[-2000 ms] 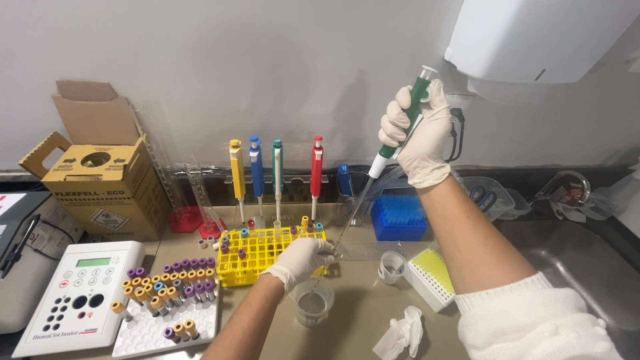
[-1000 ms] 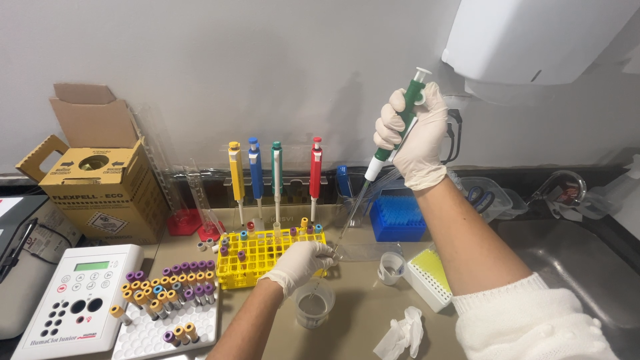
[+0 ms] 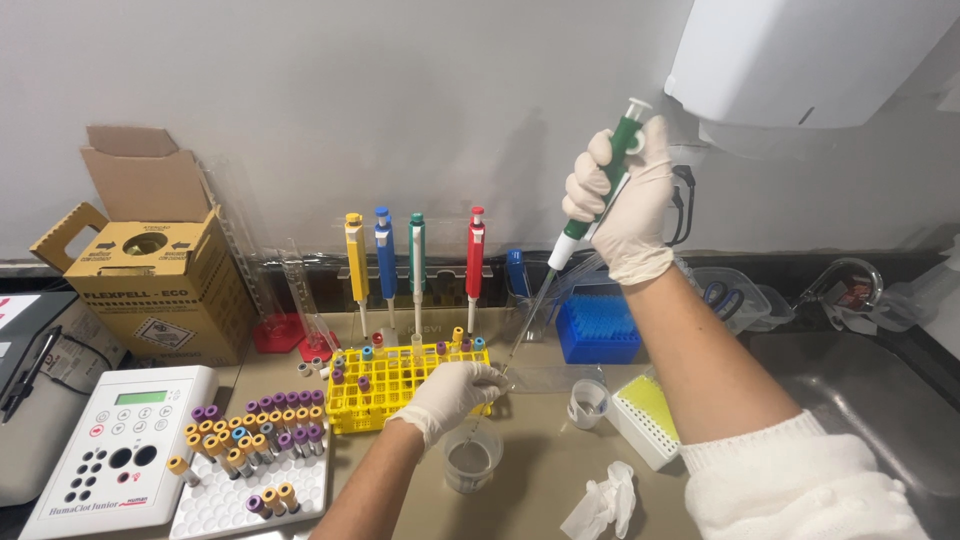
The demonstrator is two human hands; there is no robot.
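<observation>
My gloved right hand [image 3: 626, 199] is wrapped around a green pipette filler [image 3: 613, 169] with a white tip end. From it a thin clear serological pipette [image 3: 531, 319] slants down to the left. My gloved left hand [image 3: 454, 394] has its fingertips together near the pipette's lower end, at the right end of a yellow tube rack [image 3: 360, 409]. Whether it grips a small tube or the pipette cannot be told. Below that hand stands a clear plastic cup [image 3: 472, 457]; a second small cup [image 3: 589, 403] is to its right.
Four micropipettes [image 3: 475, 255] hang on a stand behind the rack. Capped blood tubes [image 3: 240, 442] fill a white tray at the left, beside a coagulation analyzer [image 3: 120, 450] and a cardboard sharps box [image 3: 157, 300]. Tip boxes [image 3: 598, 330], crumpled gloves [image 3: 600, 502] and a sink [image 3: 832, 397] lie right.
</observation>
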